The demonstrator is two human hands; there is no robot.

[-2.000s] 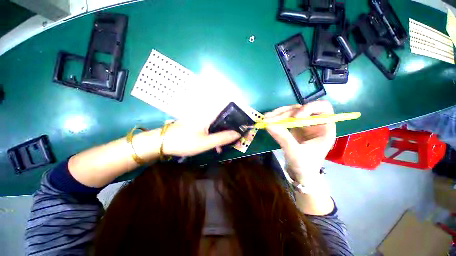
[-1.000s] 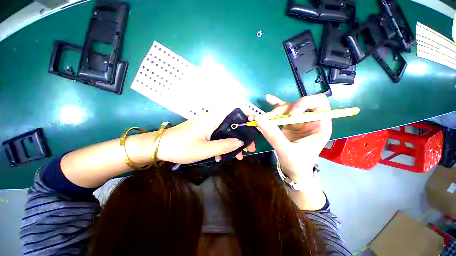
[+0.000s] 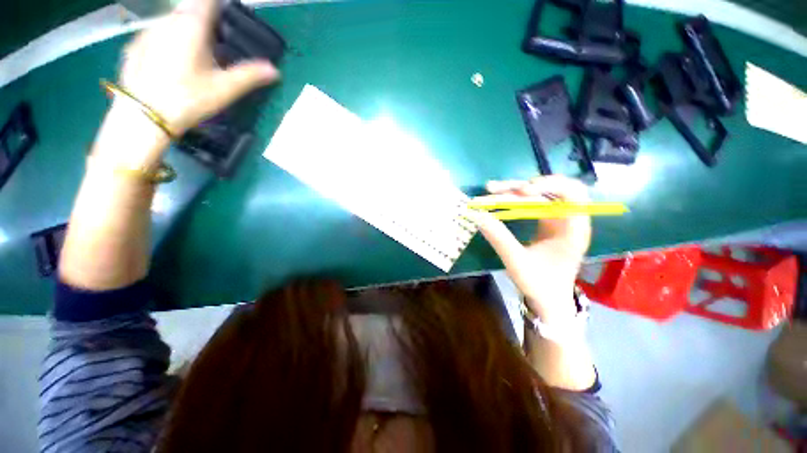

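Note:
My left hand (image 3: 172, 75), blurred, is at the upper left over the black housings. Its thumb is spread across the near end of a black phone housing (image 3: 249, 37); its fingertips are hidden or cut off at the top edge. Another housing (image 3: 215, 146) lies below the hand. My right hand (image 3: 544, 234) holds the yellow tweezers (image 3: 566, 211) like a pencil, their tip over the right end of the adhesive sheet (image 3: 372, 168). The sheet lies slanted on the green bench, whitened by glare. Whether the tip holds a piece, I cannot tell.
Several black housings (image 3: 611, 97) are piled at the upper right, beside another pale sheet (image 3: 779, 104). A tiny pale ring (image 3: 478, 80) lies mid-bench. More housings sit at the left edge. Red stools (image 3: 655, 281) stand beyond the bench's near edge.
My left hand has moved from the centre to the upper-left housings, taking the worked housing away from the sheet. My right hand stays near the sheet with the tweezers. The view has shifted slightly.

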